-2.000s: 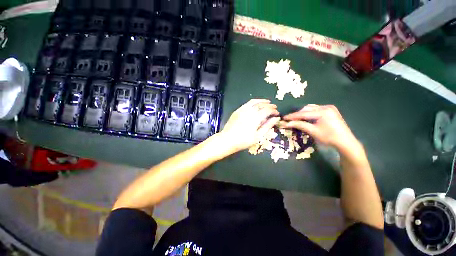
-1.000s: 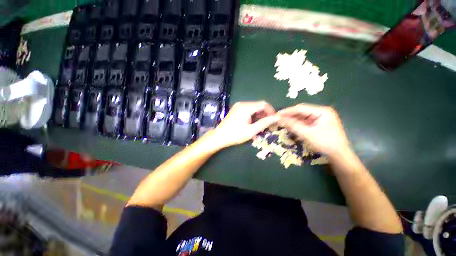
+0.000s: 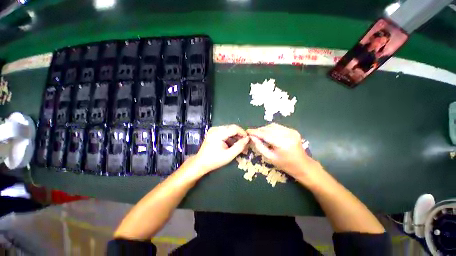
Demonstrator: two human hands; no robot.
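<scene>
My left hand [image 3: 221, 146] and my right hand [image 3: 280, 146] meet at the fingertips over the bench, left of centre in the nearer heap. Their fingers are pinched together; whatever small piece is between them is too small and hidden to tell. The nearer heap of cream pieces [image 3: 271, 175], mixed with dark bits, lies under and in front of my hands and is partly covered by them. A loose heap of pale cream pieces [image 3: 272, 99] lies beyond my hands. A glossy black tray [image 3: 209, 100] holding rows of black housings [image 3: 142, 149] lies to the left.
A smartphone or printed box [image 3: 367, 54] stands at the upper right. A white printed tape strip [image 3: 280, 54] runs along the green bench [image 3: 370, 130]. A white fan [image 3: 17, 140] is at the left edge, another [image 3: 445, 229] at the lower right. More cream pieces [image 3: 4, 92] lie far left.
The head view has shifted, so the tray and heaps sit lower in the picture. My hands stay together over the nearer heap, with fingertips still meeting.
</scene>
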